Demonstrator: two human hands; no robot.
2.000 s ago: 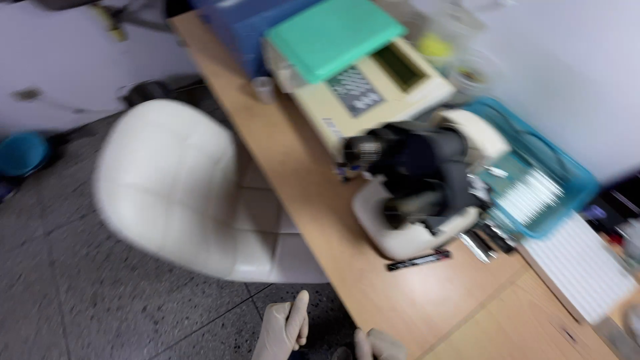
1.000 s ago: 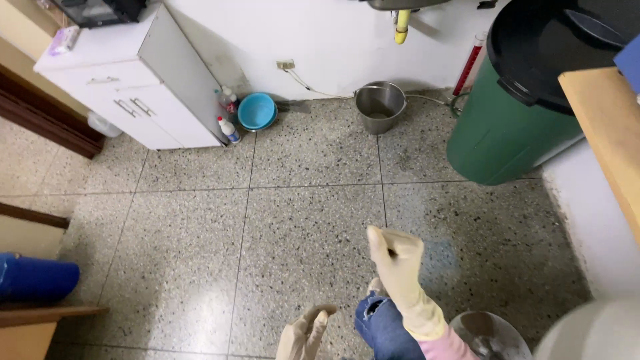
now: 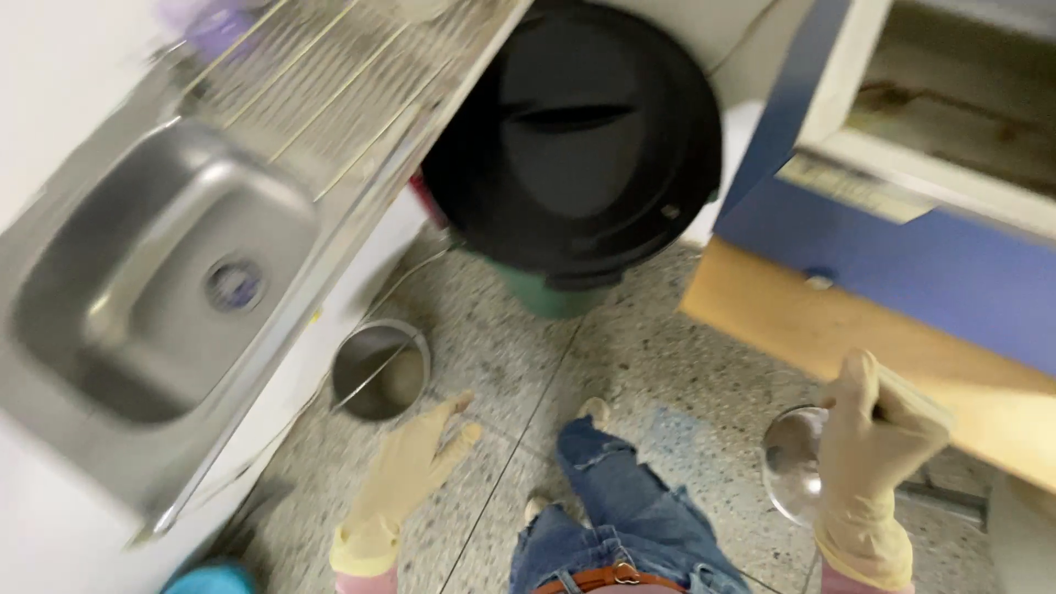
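My left hand (image 3: pixel 412 466), in a cream latex glove, is raised over the floor just right of the grey bucket (image 3: pixel 381 371), its fingers apart and nothing in them. My right hand (image 3: pixel 883 429), gloved likewise, is at the lower right before the edge of the wooden table (image 3: pixel 767 330). Its fingers are curled in; whether it holds anything small cannot be told. A round metal base (image 3: pixel 796 462) shows partly behind that hand. The steel sink (image 3: pixel 198 272) lies to the left, with wire rods (image 3: pixel 330 107) over its ribbed drainboard.
A green bin (image 3: pixel 544 289) with a black lid (image 3: pixel 577 140) stands ahead. A blue unit with a pale-framed opening (image 3: pixel 924 264) sits on the table at right. A turquoise basin (image 3: pixel 210 580) is at the lower left. The speckled floor (image 3: pixel 528 363) lies between.
The view has swung to the sink and bin. My left hand, near the bottom edge a second ago, is now further into view with fingers spread. My right hand is now beside the table.
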